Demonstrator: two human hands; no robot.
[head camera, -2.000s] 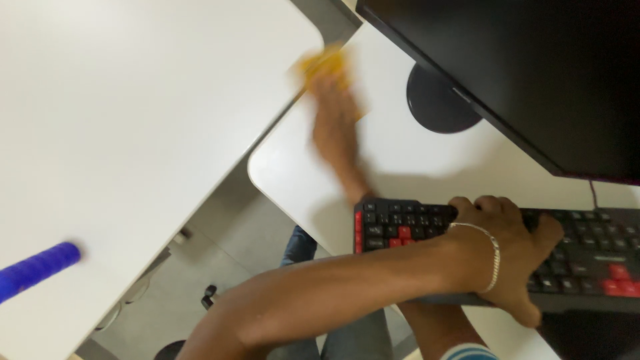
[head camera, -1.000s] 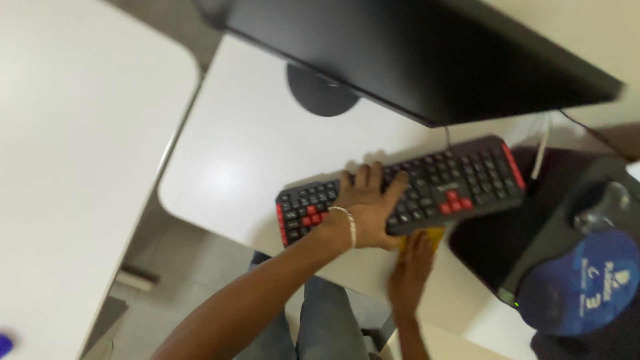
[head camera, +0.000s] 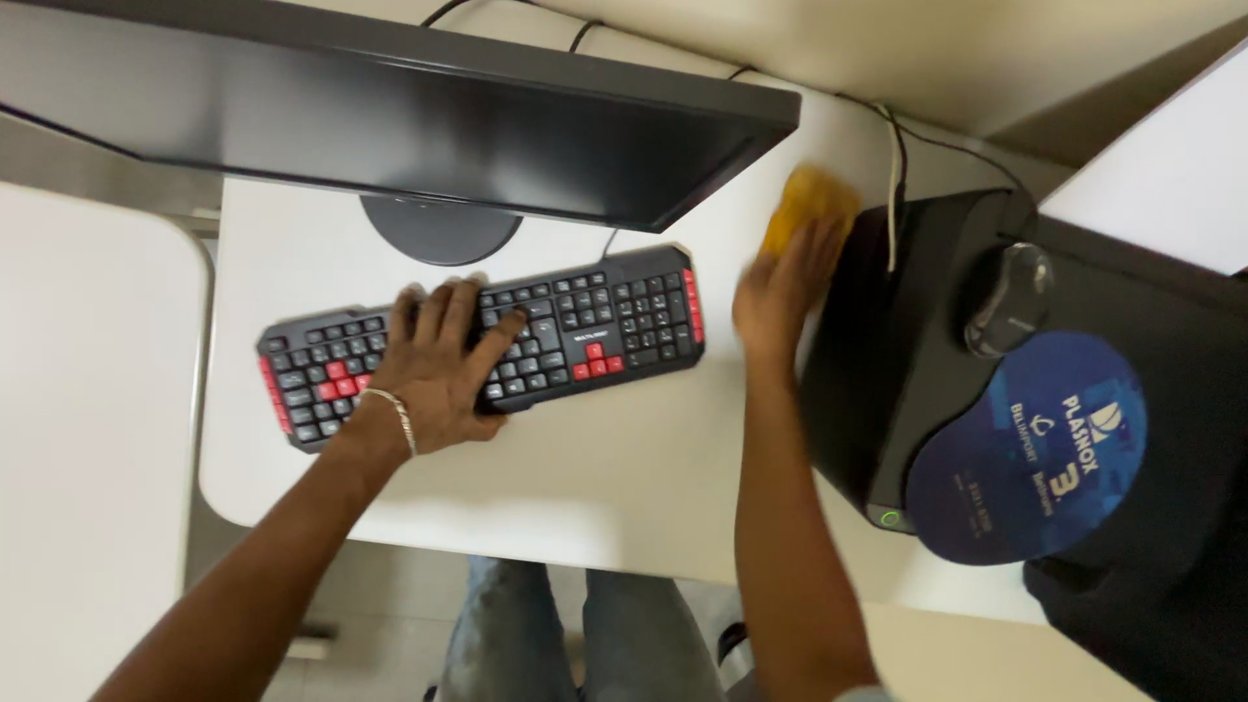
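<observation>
My left hand (head camera: 439, 361), with a chain bracelet at the wrist, rests spread over the middle of a black and red keyboard (head camera: 643, 322) on the white desk (head camera: 624, 468). Its fingertips reach the keyboard's far edge, and the thumb side lies over the keys. My right hand (head camera: 790, 283) holds a yellow cloth (head camera: 809, 210), slightly blurred, against the desk between the monitor's right corner and the black computer case. The fingers lie over the cloth's near part.
A black monitor (head camera: 439, 117) on a round base (head camera: 444, 229) stands behind the keyboard. On the right are a black computer case (head camera: 868, 361), a mouse (head camera: 1009, 302) and a blue mouse pad (head camera: 1033, 458). Cables (head camera: 892, 195) run along the back. Another white table (head camera: 88, 419) stands left.
My right hand has moved with the yellow cloth from the keyboard's near side to the desk right of it. My left hand stays on the keyboard. The view has swung right.
</observation>
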